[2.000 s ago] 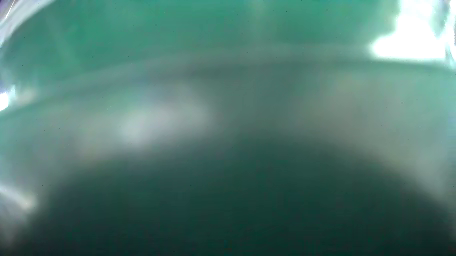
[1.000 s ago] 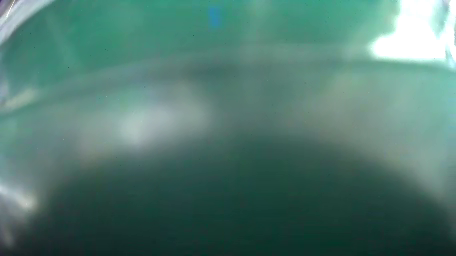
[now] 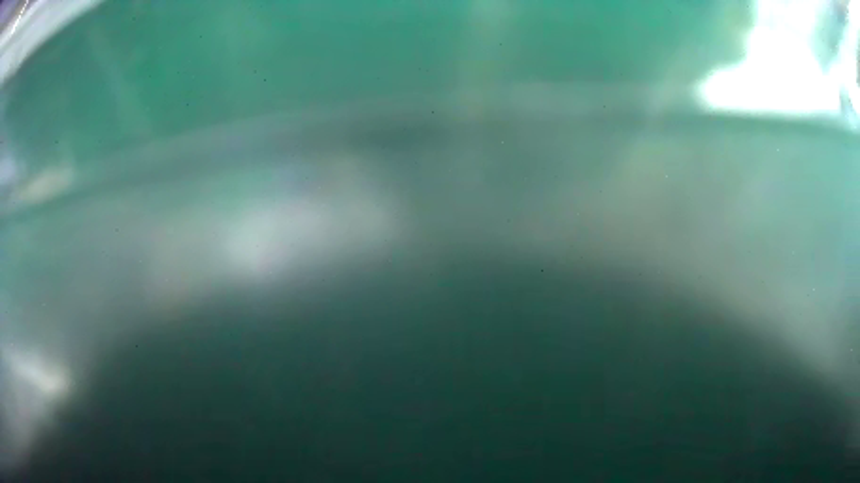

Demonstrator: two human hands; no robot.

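Observation:
A blurred green surface [image 3: 424, 47] fills the top of the head view, and a dark green area [image 3: 424, 387] fills the bottom. A pale, hazy curved band [image 3: 311, 226] runs between them. It is all too close or too blurred to tell what it is. No object of the work can be made out. My left hand and my right hand are not in view.
A bright white patch [image 3: 773, 80] shows at the upper right. A small pale streak [image 3: 42, 373] lies at the lower left edge. Whitish blurred shapes cross the upper left corner. No person can be made out.
A small blue spot near the top middle, seen one second ago, is gone. The pale patches at the left edge have shifted slightly in shape and brightness.

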